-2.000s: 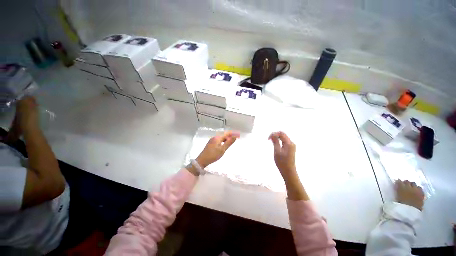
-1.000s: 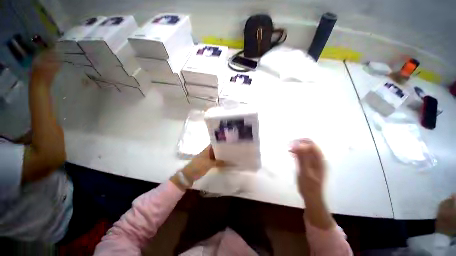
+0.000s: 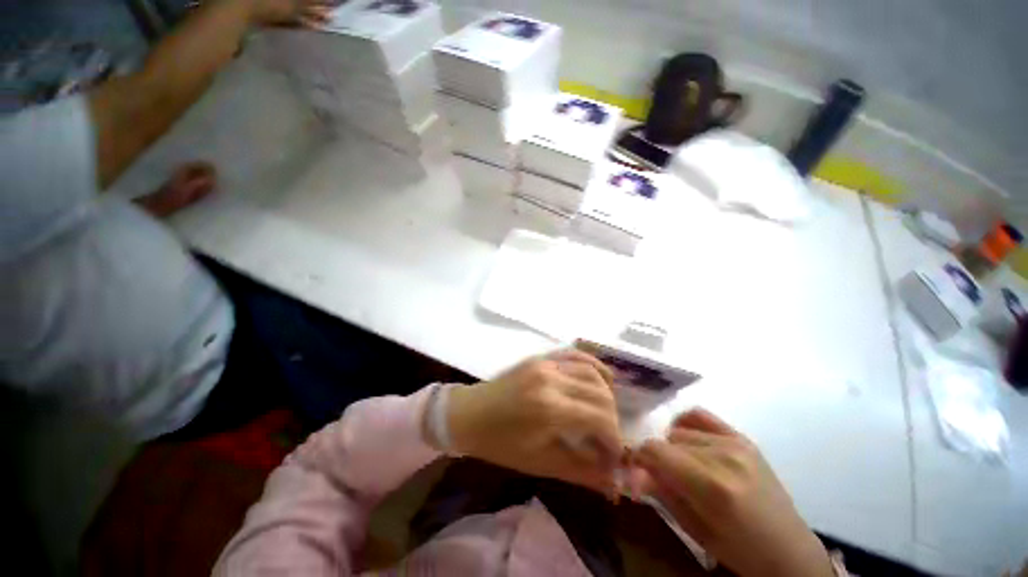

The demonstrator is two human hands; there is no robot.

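A white retail box (image 3: pixel 665 378) with a dark purple picture and a small tab stands tilted at the table's front edge. My left hand (image 3: pixel 535 417) is closed against its near left side. My right hand (image 3: pixel 727 485) is at its near right side, fingers pinched. The fingertips of both hands meet below the box, with a thin pale film or strip between them; a strip hangs under my right hand. The hands hide the box's lower end. A glossy whitish pile of flat bags (image 3: pixel 535 287) lies behind the box.
White box stacks (image 3: pixel 479 96) stand at the back left and centre. A dark pouch (image 3: pixel 685 99), white plastic bundle (image 3: pixel 744 175) and dark cylinder (image 3: pixel 829 126) are by the wall. A person's arm (image 3: pixel 169 96) reaches in at left. Boxes (image 3: pixel 941 302) and clear bags (image 3: pixel 967 406) lie at right.
The box has moved down towards me and tilted. My right hand, apart from it before, has come in beside my left hand. The view has swung left; the left person's arm now reaches the stacks.
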